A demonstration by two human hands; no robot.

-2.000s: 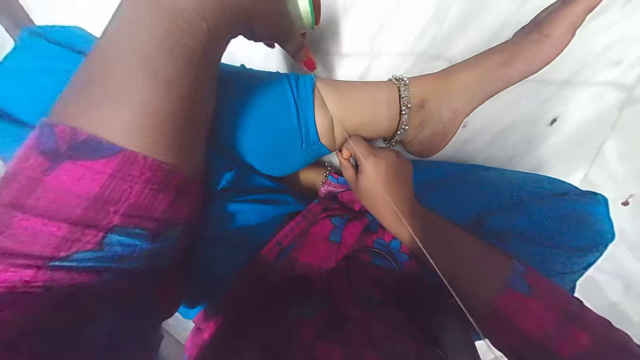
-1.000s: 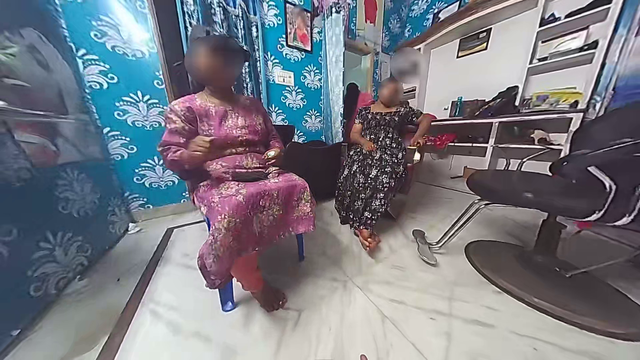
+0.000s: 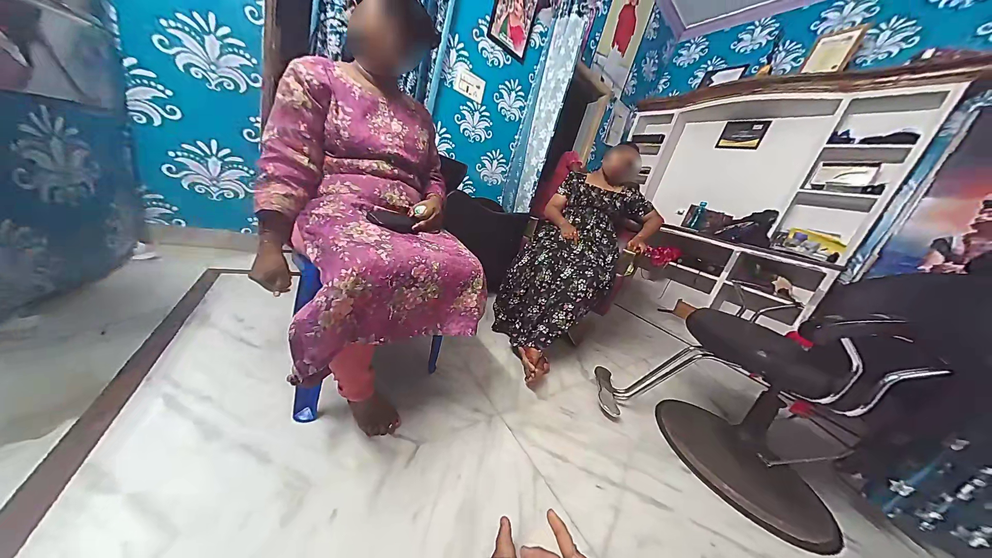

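Only a few fingertips [image 3: 564, 536] show at the bottom edge of the head view, over the pale marble floor [image 3: 310, 488]. Two of them point up and stand apart, with a bit of skin low between them. Which hand they belong to cannot be told, and the palm is out of frame. Nothing held is visible. The nearest things ahead are the bare foot [image 3: 373, 416] of a seated person and the round base [image 3: 744, 480] of a salon chair.
A person in a pink floral dress [image 3: 387, 263] sits on a blue plastic chair [image 3: 306, 349], holding a dark object [image 3: 391, 221]. Another person in a black floral dress [image 3: 570, 271] sits farther back. At right stand a black salon chair [image 3: 763, 349] and white shelving [image 3: 837, 163].
The view has swung up from a leg with an anklet, where hands held a thread, to the room. Since the second frame, the nearer seated person's one hand has dropped beside the chair.
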